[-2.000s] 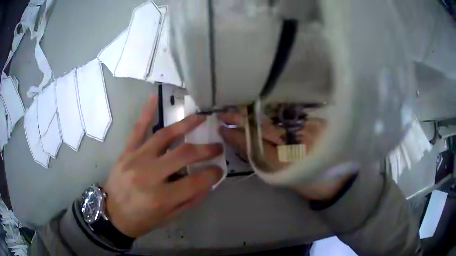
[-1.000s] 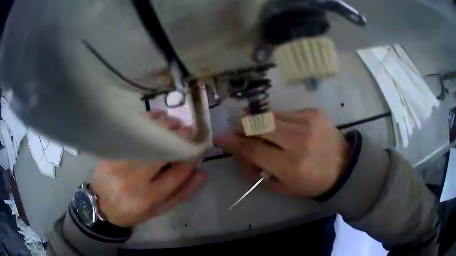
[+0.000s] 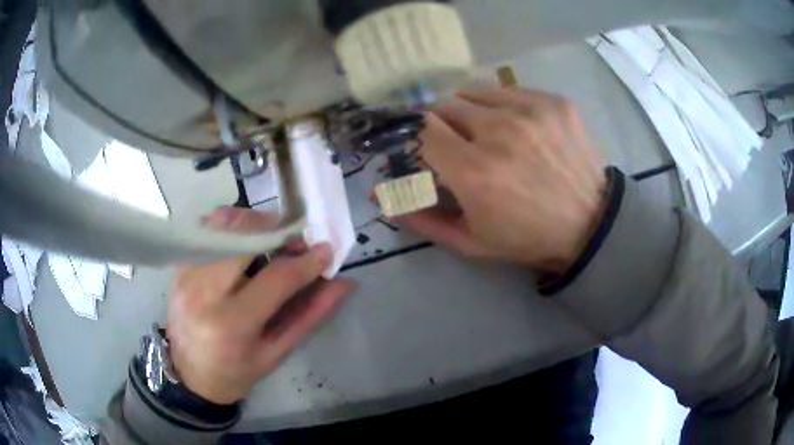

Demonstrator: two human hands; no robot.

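A white pointed piece (image 3: 324,195) lies on the machine bed, its upper end under the machine head (image 3: 287,52) and its pointed end towards me. My left hand (image 3: 248,308) grips the piece near the pointed end, thumb and finger at its left edge. My right hand (image 3: 522,178) is to the right of the needle area, palm down, fingers bent. Its fingertips are partly hidden behind the small cream ribbed knob (image 3: 407,193), so I cannot tell whether it holds anything. The needle and presser foot are not clearly visible.
A larger cream ribbed knob (image 3: 405,50) sits above the small one. A fanned bundle of white strips (image 3: 675,109) lies at the right. Pointed white pieces (image 3: 74,278) lie at the left. A pale curved guard (image 3: 131,222) crosses in front, blurred.
The white piece now shows with its pointed end towards me. My right hand has moved up, and the silver spike seen at it before is out of sight. The view has shifted.
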